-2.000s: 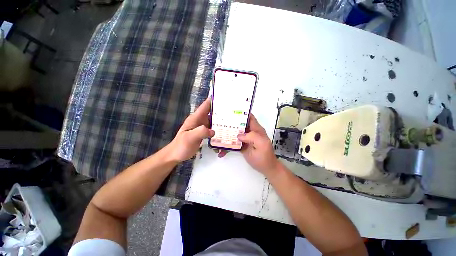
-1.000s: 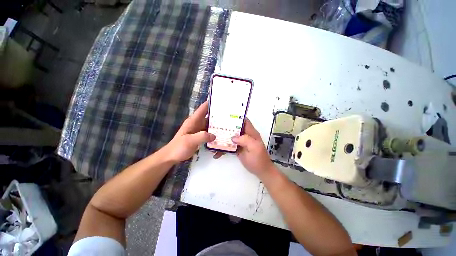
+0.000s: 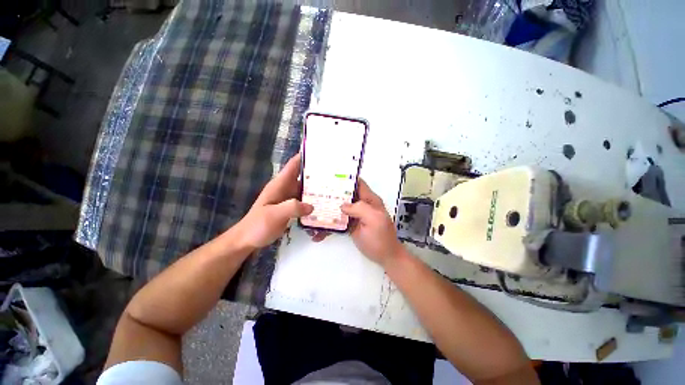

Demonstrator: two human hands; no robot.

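Note:
A smartphone [image 3: 332, 165] with a bright white screen and a dark reddish edge is held upright over the left part of the white machine table. A keyboard shows on the lower part of its screen. My left hand [image 3: 272, 210] is bare and holds the phone's lower left side, its thumb over the keyboard. My right hand [image 3: 372, 224] is bare and holds the lower right side, its thumb also on the screen. The fingers behind the phone are mostly hidden.
The cream sewing machine head [image 3: 492, 218] stands right of my right hand on the white table [image 3: 420, 83]. A plaid cloth cover [image 3: 195, 135] with shiny plastic edges lies at the left. A pale bin [image 3: 51, 331] with scraps is at the lower left. A wall is at the right.
The phone, both hands and the machine appear a little further left in the view. My hands keep the same hold on the phone; the thumbs have shifted only slightly.

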